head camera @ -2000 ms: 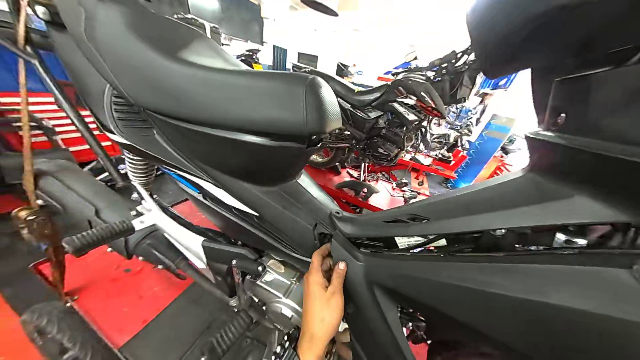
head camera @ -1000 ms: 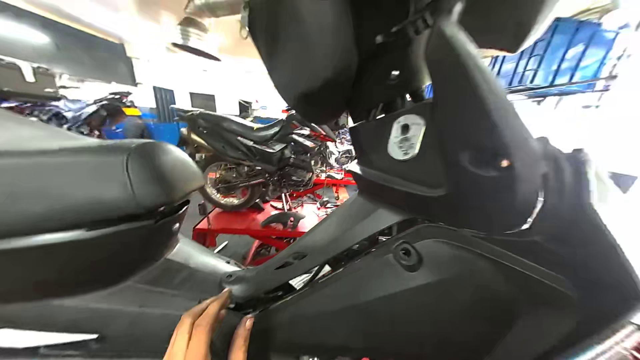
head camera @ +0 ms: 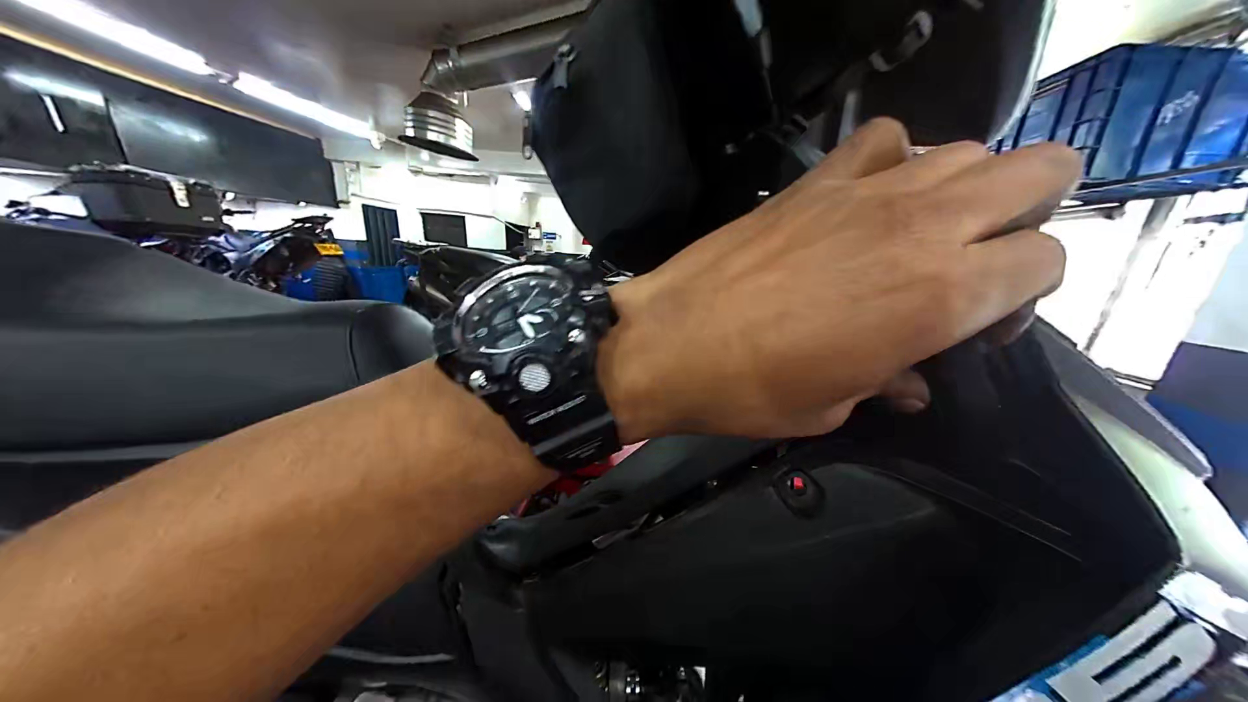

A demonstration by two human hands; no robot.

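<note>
My left hand (head camera: 819, 283), with a black watch (head camera: 531, 356) on its wrist, reaches across from the left over the front of a motorcycle. Its fingers are bent above the upper part of the black plastic fairing (head camera: 829, 575); whether they grip anything is hidden behind the hand. Below the hand, a round recess (head camera: 799, 487) in the fairing shows a red spot at its centre. The black seat (head camera: 185, 341) lies to the left, partly behind my forearm. My right hand is out of view.
A black bag-like thing (head camera: 624, 146) stands above and behind the hand. Other motorcycles (head camera: 283, 253) stand at the back left. A blue crate (head camera: 1141, 117) sits on a rack at the upper right. A metal duct (head camera: 439, 127) hangs from the ceiling.
My left hand has left the fairing's edge near the seat and moved right and up to the front of the motorcycle. The view has swung toward the front.
</note>
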